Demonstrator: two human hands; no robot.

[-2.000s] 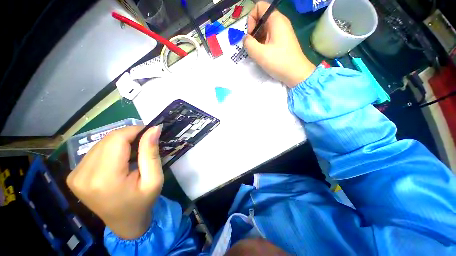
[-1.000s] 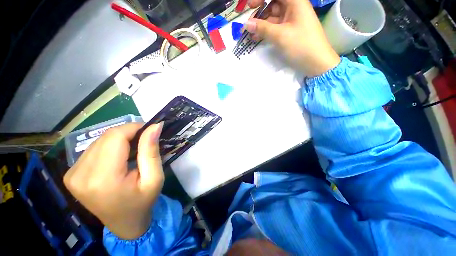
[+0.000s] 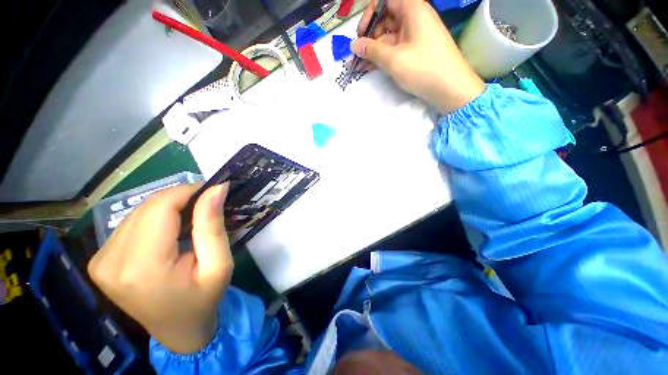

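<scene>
My left hand (image 3: 165, 267) grips the near left end of a black tablet unit (image 3: 275, 190), thumb on top. The unit's open inside faces up, with silver-white strips, and is held over the white mat (image 3: 351, 190). My right hand (image 3: 414, 55) is at the mat's far right and holds dark tweezers (image 3: 374, 18) like a pen. The tweezers' tips are over rows of small black pieces (image 3: 346, 78). I cannot tell if the tips hold a piece.
Behind the mat are a tape roll (image 3: 236, 77), a red pen (image 3: 209, 42), a red block (image 3: 310, 61) and blue triangles (image 3: 342, 47). A light blue triangle (image 3: 322, 135) lies mid-mat. A white cup (image 3: 476, 47) stands right, a clear box (image 3: 106, 212) left, a dark blue shell (image 3: 45, 293) lower left.
My right hand shifted away to the right, then came back a little left, with the tweezers at the black pieces. My left hand still holds the tablet unit in nearly the same place.
</scene>
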